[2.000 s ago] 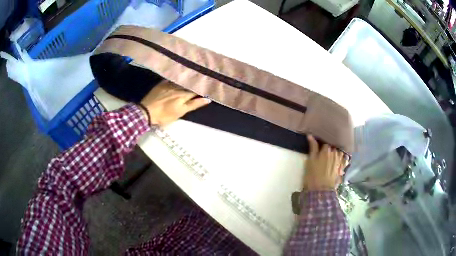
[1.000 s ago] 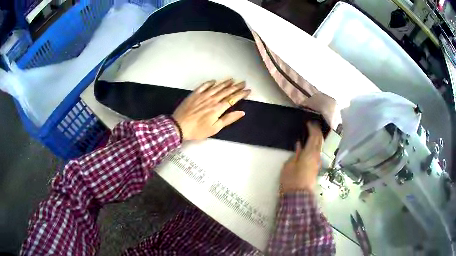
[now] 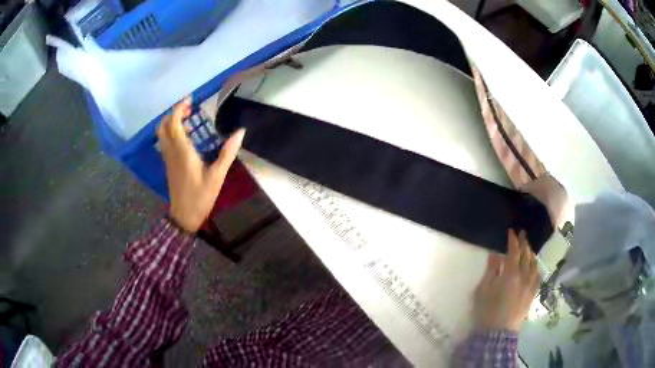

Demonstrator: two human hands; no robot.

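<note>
The band (image 3: 373, 169) lies as a large loop on the white table. Its black face shows along the near side and the far curve; its pink-brown striped face with a dark line shows at the right. My left hand (image 3: 192, 169) is spread open at the loop's left end, beside the blue basket; thumb contact with the band is unclear. My right hand (image 3: 508, 284) rests with its fingertips on the black face at the right end, slightly blurred, gripping nothing.
The blue basket (image 3: 154, 176) with white sheets (image 3: 147, 79) stands left of the table (image 3: 424, 108). The sewing machine (image 3: 610, 287), draped with white cloth (image 3: 618, 215), is at the right. A printed ruler (image 3: 337, 219) runs along the front edge. A white bin (image 3: 600, 86) stands behind.
The band has gone from pink face up to black face up and opened into a wide loop. My left hand has moved off its middle to the left end. The view has shifted.
</note>
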